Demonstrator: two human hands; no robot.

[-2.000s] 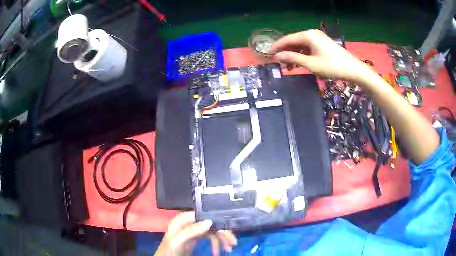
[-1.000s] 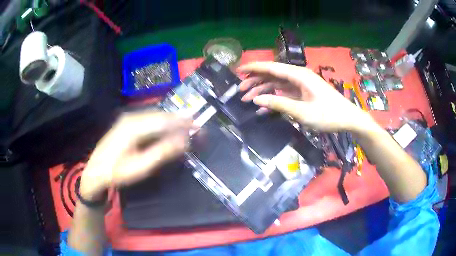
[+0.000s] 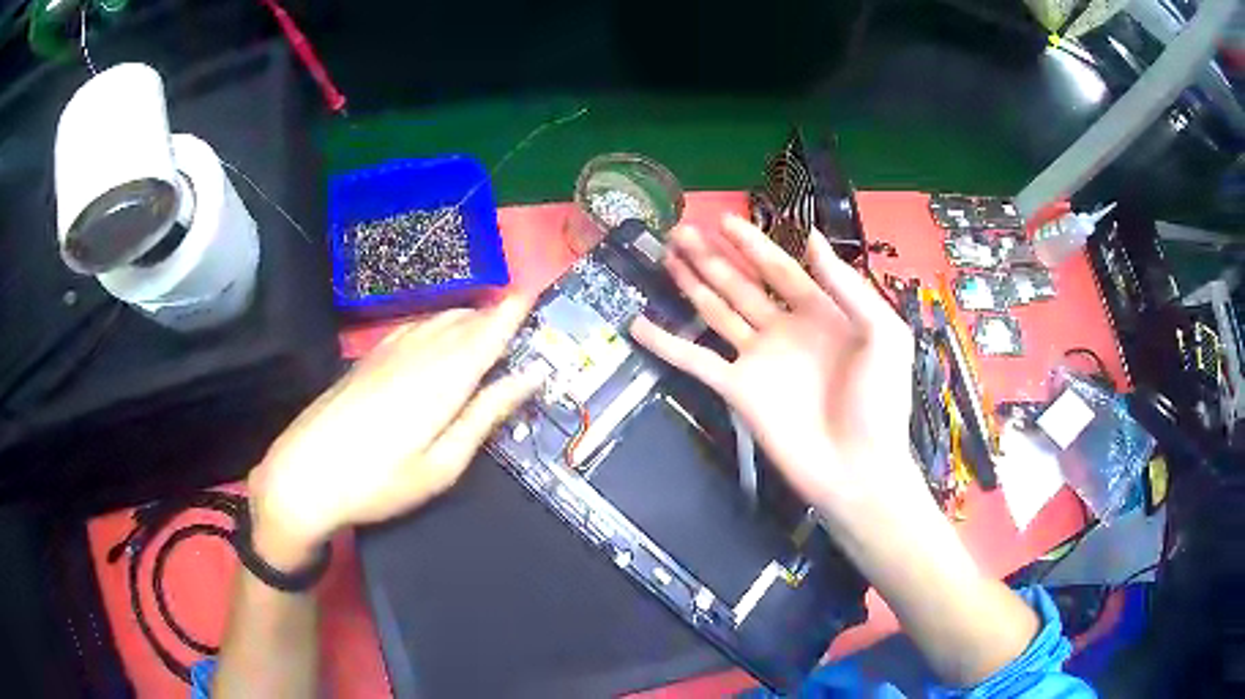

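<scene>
The open tablet chassis (image 3: pixel 655 478) lies turned diagonally over the black pad (image 3: pixel 505 587), its mainboard (image 3: pixel 587 321) end pointing up and left. My left hand (image 3: pixel 396 417), with a dark band at the wrist, is flat with fingers together, its fingertips at the chassis's left edge by the board. My right hand (image 3: pixel 806 369) is above the chassis's right side, palm showing and fingers apart, holding nothing. It hides part of the chassis. The left palm's underside is hidden.
A blue bin (image 3: pixel 417 239) of screws and a glass dish (image 3: pixel 628 191) stand behind. A small black fan (image 3: pixel 806 198), flex cables (image 3: pixel 949 396), spare boards (image 3: pixel 990 253) and a clear bag (image 3: pixel 1099 444) are right. White rolls (image 3: pixel 150 205) and a coiled cable (image 3: pixel 178 587) are left.
The chassis has turned from upright to diagonal. My left hand has come up from the front edge to the board end. My right hand has moved from the dish to over the chassis.
</scene>
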